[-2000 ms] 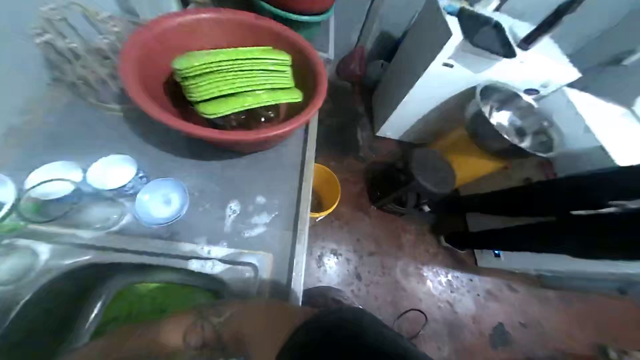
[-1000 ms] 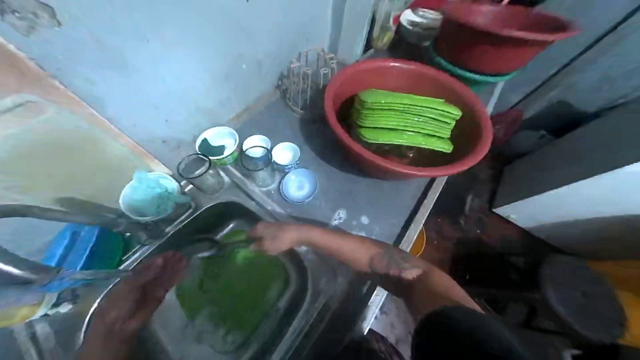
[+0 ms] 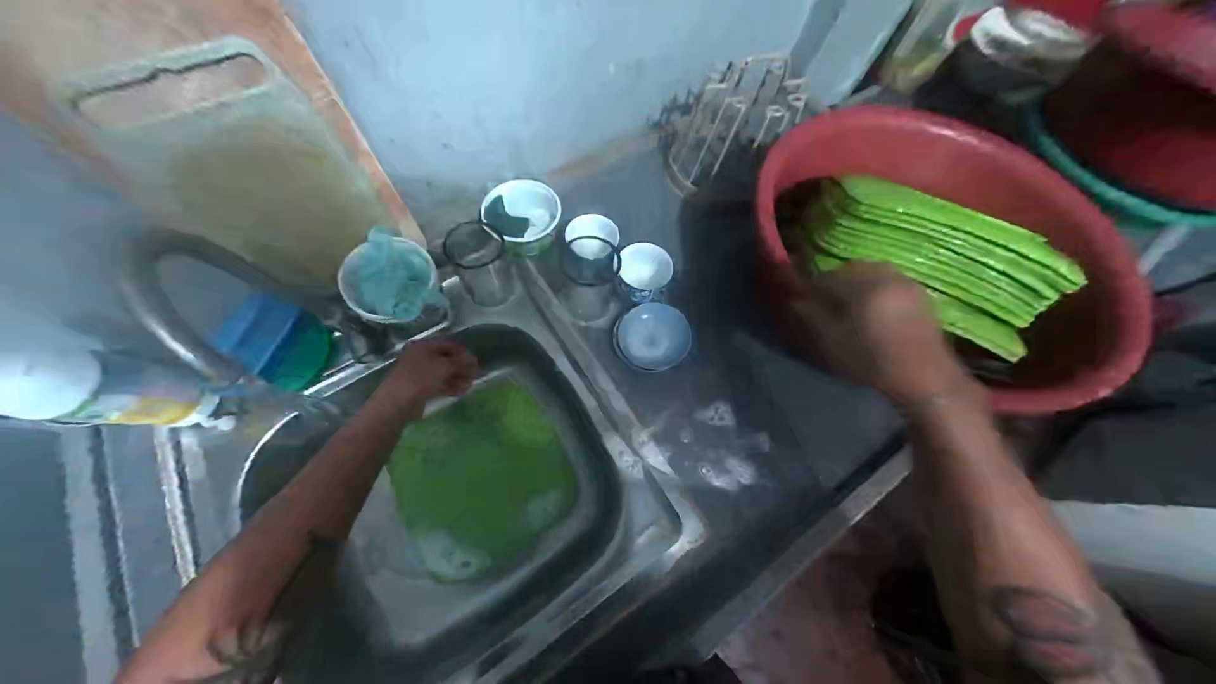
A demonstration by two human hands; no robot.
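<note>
My left hand [image 3: 439, 369] is above the upper left part of the steel sink [image 3: 608, 560], its fingers curled; whether it holds anything is hidden. Below it a bright green plate or tray [image 3: 484, 484] lies on the sink bottom with suds on it. My right hand [image 3: 869, 313], blurred, reaches over the near left rim of the red plastic basin [image 3: 1121, 275]. Its fingers are at the stack of green plates [image 3: 950, 247] in the basin, and I cannot tell whether they grip anything.
Behind the sink stand a bowl with a teal cloth [image 3: 389, 280], drinking glasses [image 3: 475, 256] and several cups and bowls [image 3: 655, 334]. A wire rack [image 3: 736, 119] is against the wall. The faucet [image 3: 166, 313] and a cutting board [image 3: 256, 171] are at left, more basins [image 3: 1130, 133] at upper right.
My right hand has moved from over the sink to the red basin at the right. My left hand is now over the sink's upper left part. The view has shifted.
</note>
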